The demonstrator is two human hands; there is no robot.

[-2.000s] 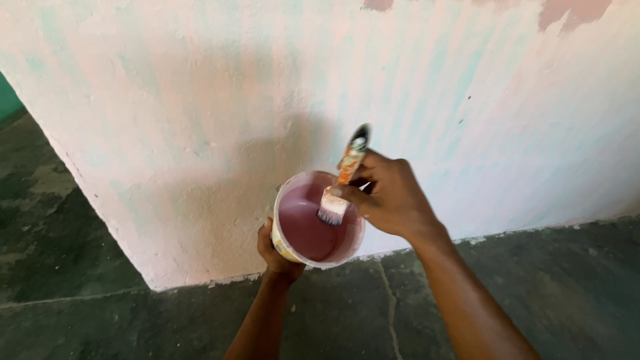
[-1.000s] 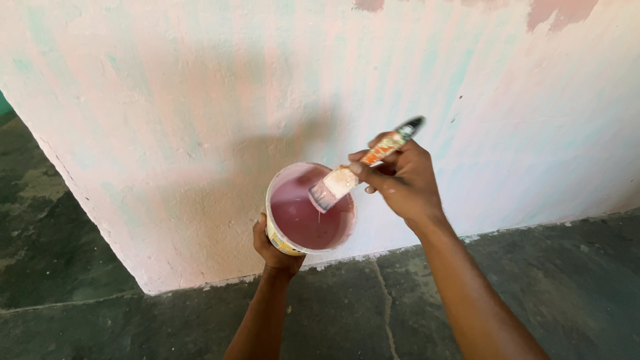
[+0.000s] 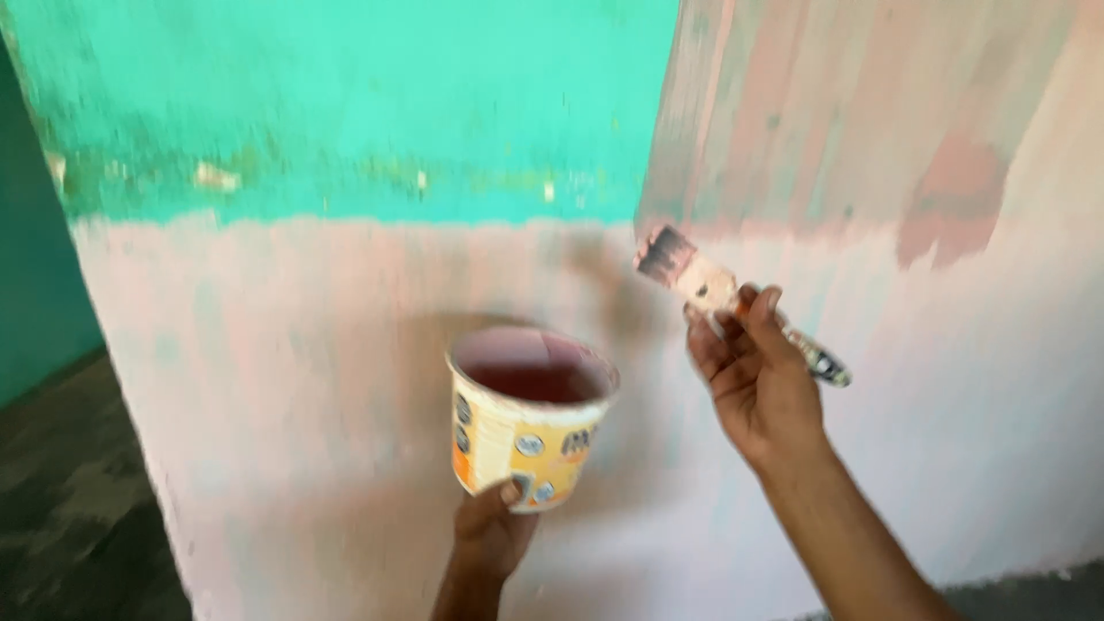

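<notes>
My left hand [image 3: 496, 530] grips the lower part of a white and yellow plastic paint tub [image 3: 526, 448], tilted a little, with dark pink paint [image 3: 539, 381] inside. To its right, my right hand [image 3: 759, 371] holds a flat paintbrush [image 3: 707, 285] by its handle. The brush's bristles point up and left, wet with pink paint, and appear close to the wall [image 3: 345, 302]; whether they touch it I cannot tell. Light pink paint covers the wall's lower part, and streaky pink lies over its upper right.
Bright turquoise paint [image 3: 362, 95] covers the wall's upper left, with chipped spots along its lower border. The wall's edge runs down the left side. Beyond it are a dark green wall [image 3: 39, 259] and a dark floor [image 3: 78, 492]. A darker pink patch [image 3: 953, 203] marks the upper right.
The brush has come out of the tub and now points up and left beside it. The view has tilted up, showing the turquoise wall. The tub now shows its printed side.
</notes>
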